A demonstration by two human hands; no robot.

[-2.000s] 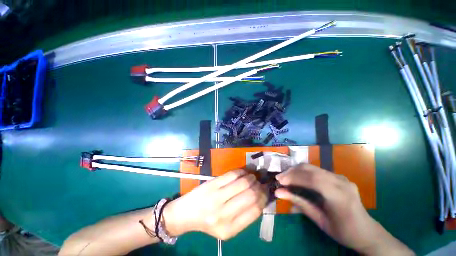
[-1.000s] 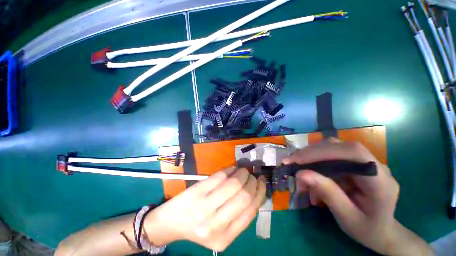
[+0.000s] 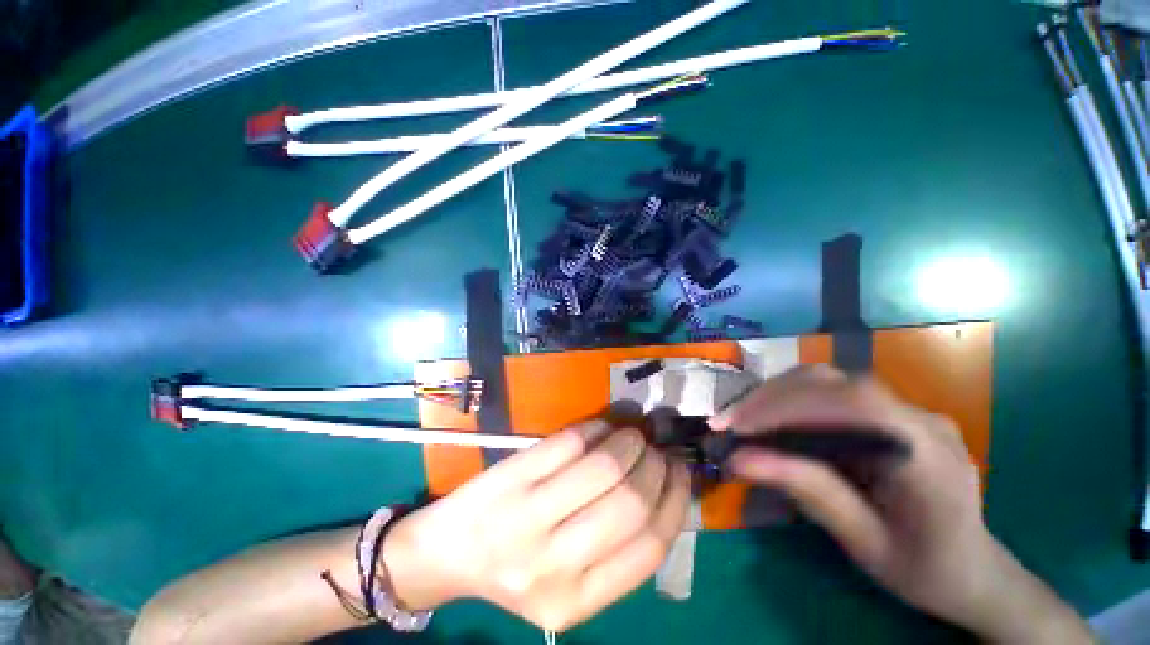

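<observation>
My left hand (image 3: 549, 523) is closed around the end of the lower white leg of a cable assembly (image 3: 353, 430), its fingertips at the dark fixture (image 3: 709, 451) in the middle of the orange board (image 3: 555, 397). My right hand (image 3: 870, 473) grips a black pen-like tool (image 3: 839, 444), its tip at the fixture, close to my left fingertips. The wire ends there are mostly hidden by my fingers. The upper white leg lies free, its thin wires in a small dark connector housing (image 3: 472, 394). The red-black plug (image 3: 170, 401) lies at the far left end.
A pile of black connector housings (image 3: 631, 258) lies behind the board. Two more cable assemblies (image 3: 322, 236) cross at the back left. White cables (image 3: 1110, 164) lie at the right edge. A blue bin (image 3: 32, 214) is cut off at the left. Pale tape (image 3: 676, 567) hangs off the board's near edge.
The view has shifted and moved closer. The black tool now lies lower within my right hand than a second ago, its tip still at the fixture. My left hand stays at the fixture.
</observation>
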